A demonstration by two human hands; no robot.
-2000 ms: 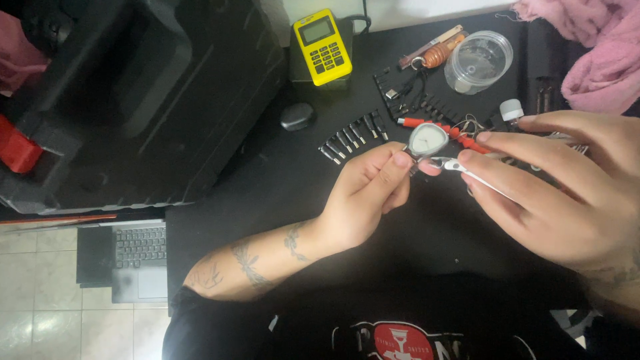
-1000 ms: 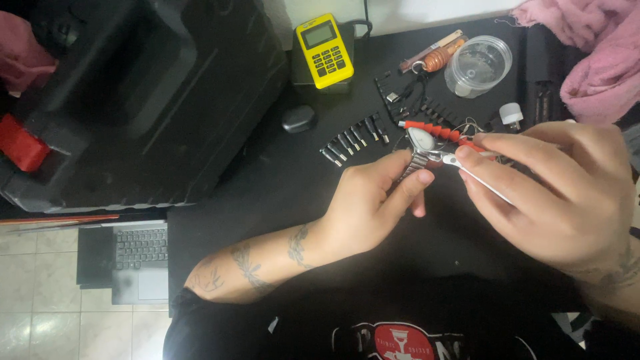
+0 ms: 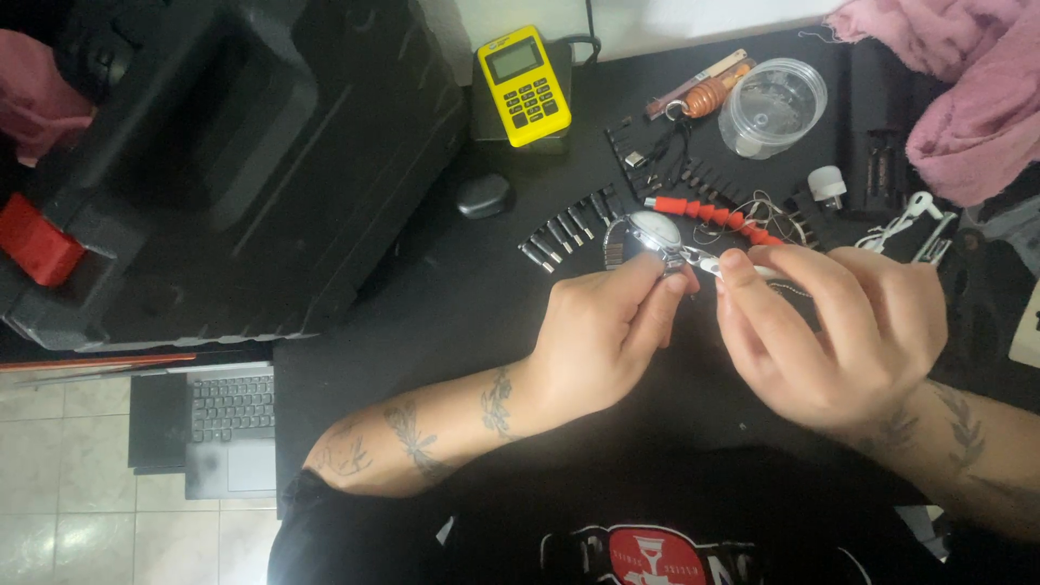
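Observation:
A wristwatch with a metal band (image 3: 656,231) is pinched between the thumb and fingers of my left hand (image 3: 597,337), its pale face turned up and away from me. My right hand (image 3: 821,325) grips small white-handled pliers (image 3: 708,263), whose metal jaws meet the watch near its band. Just beyond the watch lies an orange-red flexible bit extension (image 3: 715,214) on the black table. To its left a fanned row of metal driver bits (image 3: 561,231) sits in a black holder. The tips of the jaws are too small to tell apart from the band.
A large black plastic case (image 3: 244,162) fills the left. Farther back are a yellow card reader (image 3: 526,87), a round dark object (image 3: 483,197), a clear plastic jar (image 3: 772,108), a white plug adapter (image 3: 827,187) and pink cloth (image 3: 975,122). A laptop (image 3: 231,426) lies at lower left.
Both hands have shifted slightly, and the watch has been turned in my left hand, with its face and band at a different angle. The pliers remain in my right hand beside it.

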